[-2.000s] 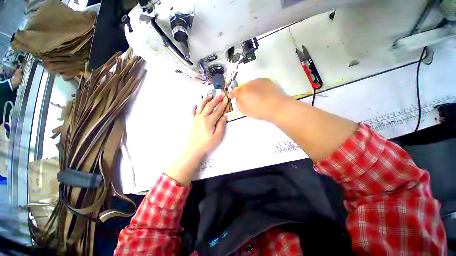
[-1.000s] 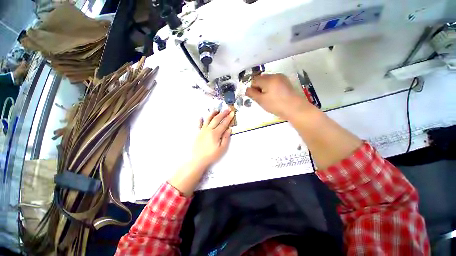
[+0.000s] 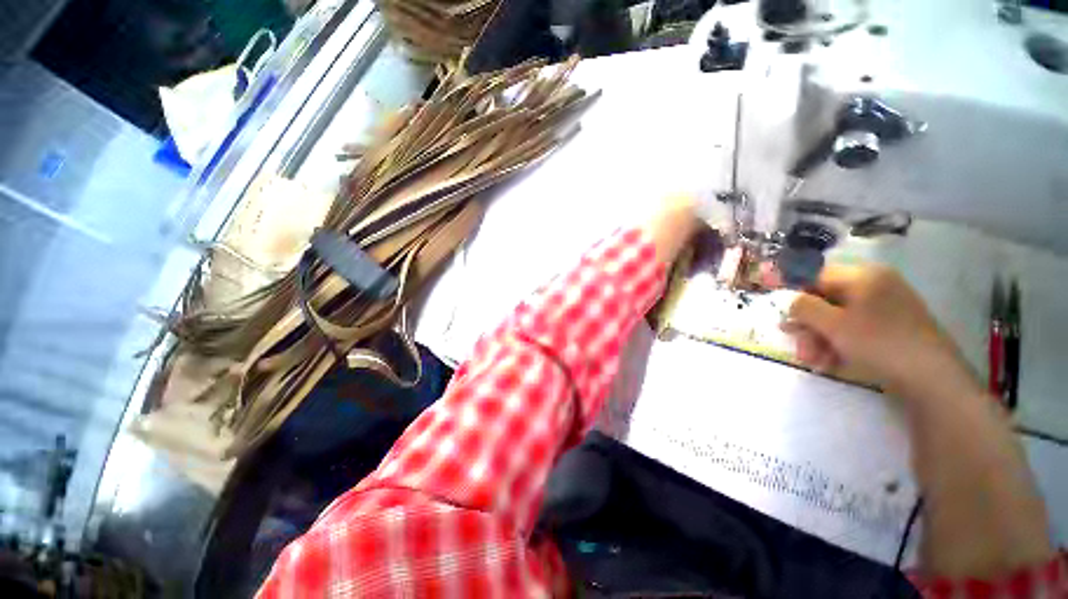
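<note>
A small brown piece (image 3: pixel 745 272) lies under the needle area of the white sewing machine head (image 3: pixel 767 140). My right hand (image 3: pixel 873 322) is just right of it, fingers curled, fingertips close to the presser foot. Whether they grip anything is unclear. My left hand (image 3: pixel 677 228) is blurred and mostly hidden beyond my sleeve, left of the needle, beside a dark thing I cannot make out. A strap bundle (image 3: pixel 428 176) lies at the left, tied with a dark band (image 3: pixel 354 263).
Red-and-black thread snips (image 3: pixel 1004 345) lie on the machine bed to the right. Ruler marks (image 3: pixel 773 468) run near the table's front edge. Brown panels (image 3: pixel 439 26) show at the top. Black cloth (image 3: pixel 691 515) covers the lap below.
The view has swung left, so everything appears farther right. My left hand has moved away from the brown piece to beyond the needle's left side. My right hand has come down closer to the needle.
</note>
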